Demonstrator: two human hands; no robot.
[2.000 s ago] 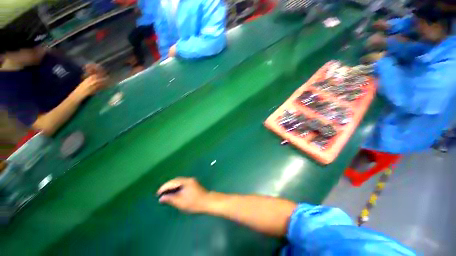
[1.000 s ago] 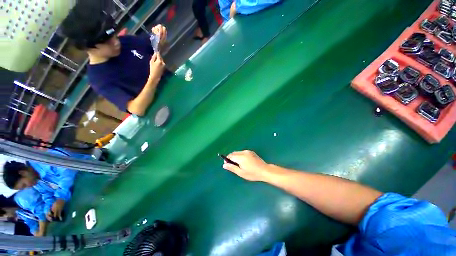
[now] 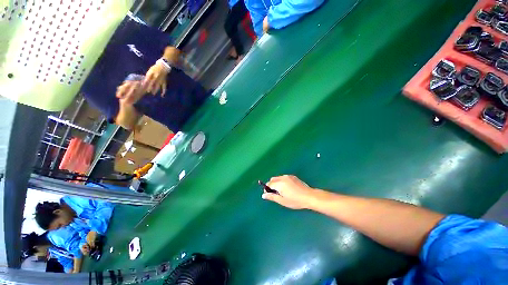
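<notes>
My right hand [image 3: 289, 192] reaches in from the lower right in a blue sleeve, over the near side of the green bench. It holds a thin dark pen-like tool [image 3: 268, 188] in its fingertips, with the tip pointing up and left. My left hand is not in view. A salmon-red tray [image 3: 415, 92] at the upper right, cut off by the frame edge, holds dark squarish housings [image 3: 467, 97] with silver edges in compartments. A small dark piece [image 3: 437, 119] with a bright end lies beside the tray.
A black fan [image 3: 198, 271] stands at the bottom edge. A white device [image 3: 134, 248] lies at lower left, a grey disc [image 3: 198, 142] on the far ledge. A person in dark clothing [image 3: 139, 72] stands across the bench. Others in blue smocks are at left and top.
The view has shifted slightly, moving the bench items within the frame. The person in dark clothing has risen and now stands. My right hand still holds the tool.
</notes>
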